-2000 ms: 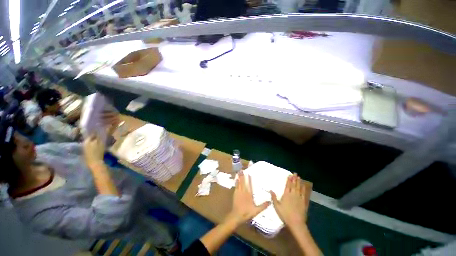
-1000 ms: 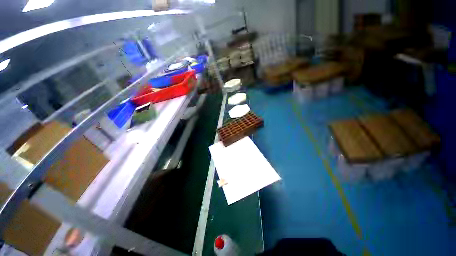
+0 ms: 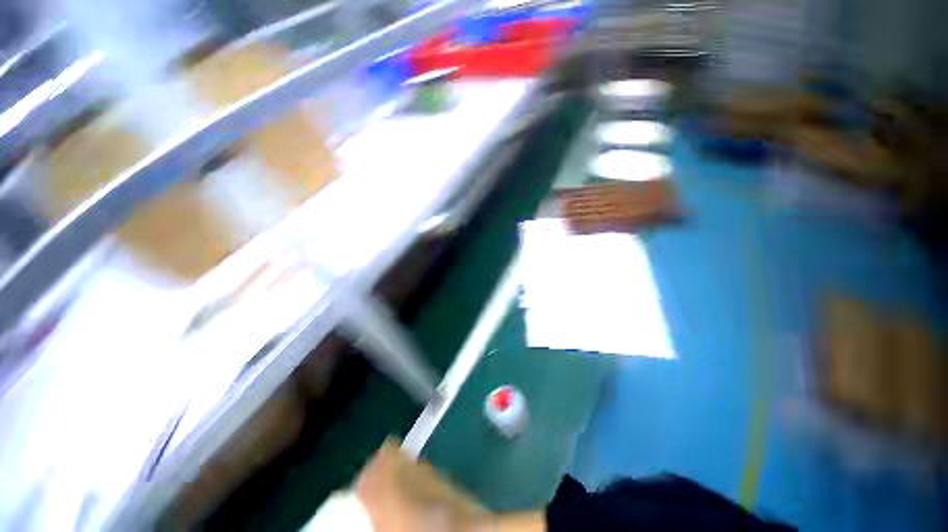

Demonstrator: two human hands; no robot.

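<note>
My right hand (image 3: 421, 497) is at the bottom edge, blurred and partly cut off, with a black sleeve to its right. A white piece (image 3: 338, 514), perhaps a housing, shows at its fingertips, mostly out of the picture. Blur hides whether the fingers grip it. My left hand is not in view. A white squeeze bottle with a red cap (image 3: 506, 411) stands on the green bench, up and right of my hand.
A large white paper sheet (image 3: 593, 291) lies beyond the bottle, then a brown divided tray (image 3: 622, 206) and three white stacks (image 3: 631, 164). A white raised shelf (image 3: 416, 156) with a grey post runs along the left. Blue floor and cardboard-topped loads are at right.
The view has swung right from the housing stack and coworker, then partly back left. My left hand is out of view. My right hand, out of view one second ago, shows at the bottom.
</note>
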